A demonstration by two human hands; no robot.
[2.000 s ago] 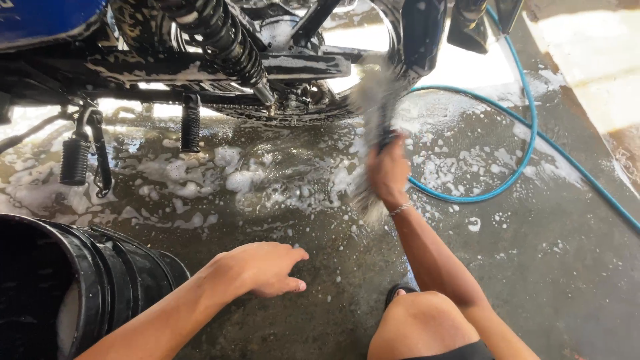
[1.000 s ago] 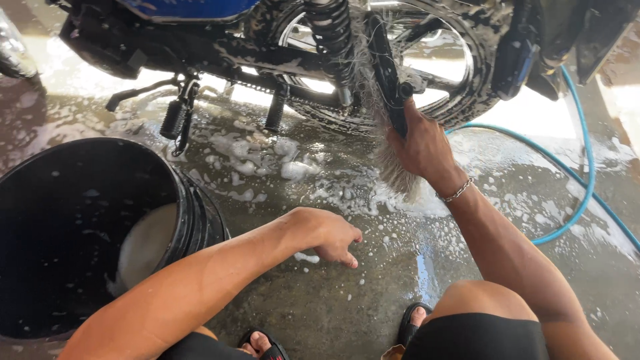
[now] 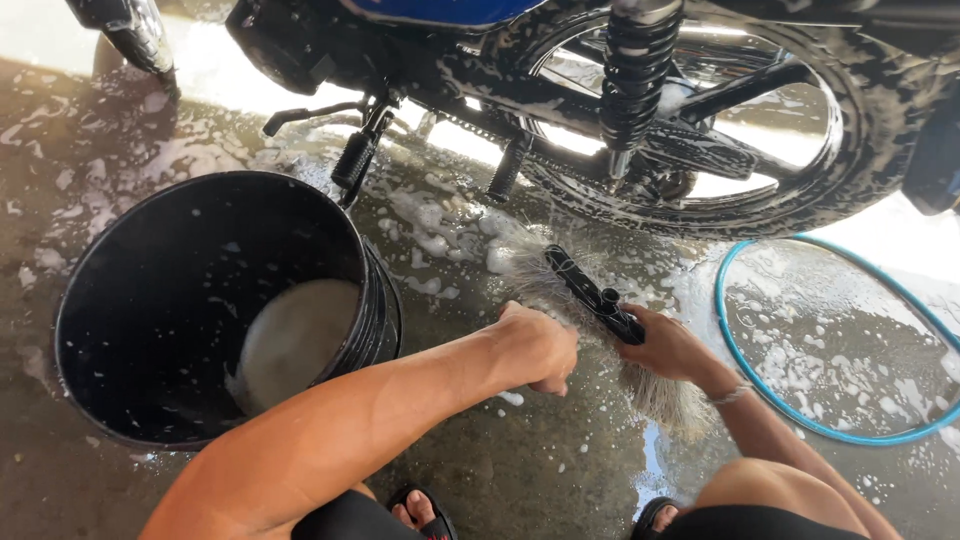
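Observation:
My right hand (image 3: 667,341) grips one end of the black block of a wide brush (image 3: 581,285), whose long pale bristles spread out on both sides. Beside it, my left hand (image 3: 540,346) hangs over the wet floor near the bristles, its fingers curled; whether it touches them is unclear. Above the brush stands a motorcycle with a foam-streaked rear tire (image 3: 855,180), a black coil shock absorber (image 3: 641,75) and a blue body panel (image 3: 450,10). A large black bucket (image 3: 210,315) with cloudy liquid at its bottom is left of my hands.
A blue hose (image 3: 724,300) loops across the foamy concrete floor (image 3: 480,450) at the right. The kickstand (image 3: 360,154) and a rubber footpeg (image 3: 510,171) jut out low between bucket and wheel. My sandaled feet are at the bottom edge.
The brush in my right hand has come down from in front of the rear wheel to low above the floor. The view has shifted, showing more of the bucket.

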